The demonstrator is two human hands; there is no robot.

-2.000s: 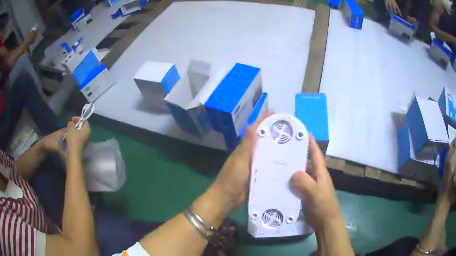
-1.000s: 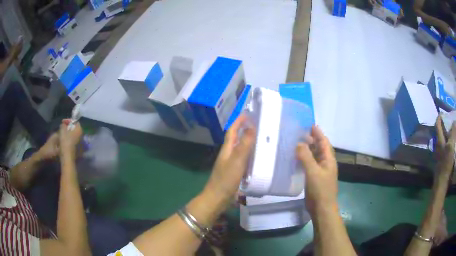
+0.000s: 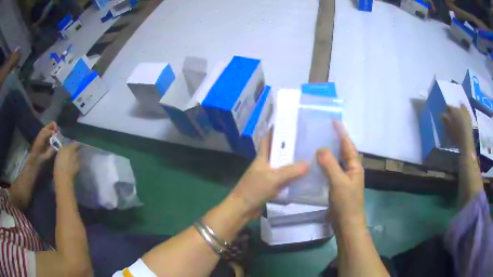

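I hold the device [image 3: 313, 130] upright on its side in front of me, its white base on the left and its frosted translucent cover on the right. My left hand [image 3: 270, 176] grips the white base side, with the thumb across the cover. My right hand [image 3: 346, 176] holds the cover from the right, its thumb on the surface. An open white carton [image 3: 297, 230] is below the device, near my lap; its upper part is hidden behind the device and hands.
Blue-and-white cartons [image 3: 232, 86] stand on the white table [image 3: 270, 27] just beyond my hands, others [image 3: 446, 116] at the right. A left neighbour handles a clear bag [image 3: 108, 178]. A right neighbour's arm [image 3: 467, 146] reaches over cartons.
The device has turned from its flat underside with round vents to its side, showing the cover. The left neighbour's hands have moved apart over the bag. The right neighbour's hand has reached forward onto a carton.
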